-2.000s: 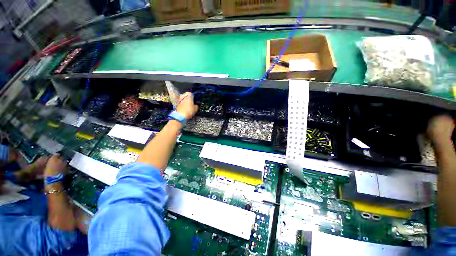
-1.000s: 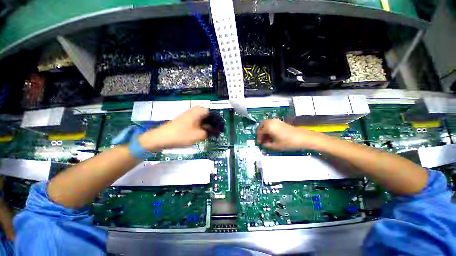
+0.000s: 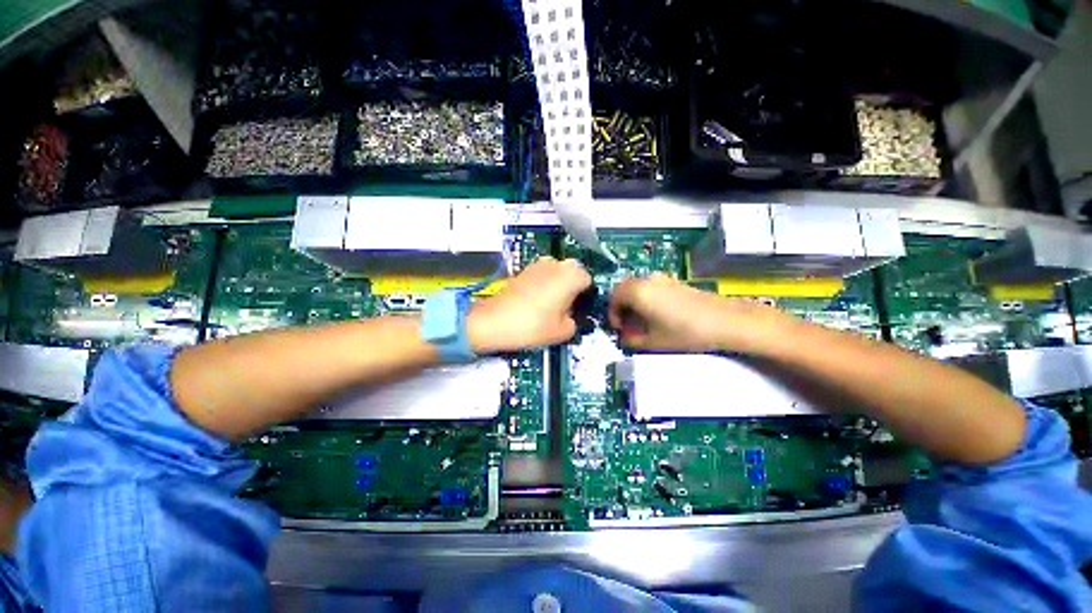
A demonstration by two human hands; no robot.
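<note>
My left hand [image 3: 537,304], with a light blue wrist strap [image 3: 444,323] and dark covering at the fingertips, is over the gap between two green circuit boards. My right hand [image 3: 659,314] is beside it, fingers curled, over the left part of the right-hand circuit board [image 3: 707,467]. The fingertips nearly meet; whether they hold a small part is hidden. A white strip [image 3: 563,108] with rows of dark marks hangs down, its lower end just above the hands. Long heatsinks [image 3: 730,389] and finned heatsinks [image 3: 802,240] with yellow strips [image 3: 784,287] sit on the boards.
Black component bins stand behind the boards, with silver parts [image 3: 431,132], yellow-black parts [image 3: 625,144] and cream parts [image 3: 896,138]. A metal conveyor rail [image 3: 395,569] runs along the near side. More boards lie left and right. A sleeve shows at the far left edge.
The view has swung down from the shelf to the boards. My left hand has left the bins and moved right toward my right hand, which has come in from the right-hand bins. The fingertips are now closer together.
</note>
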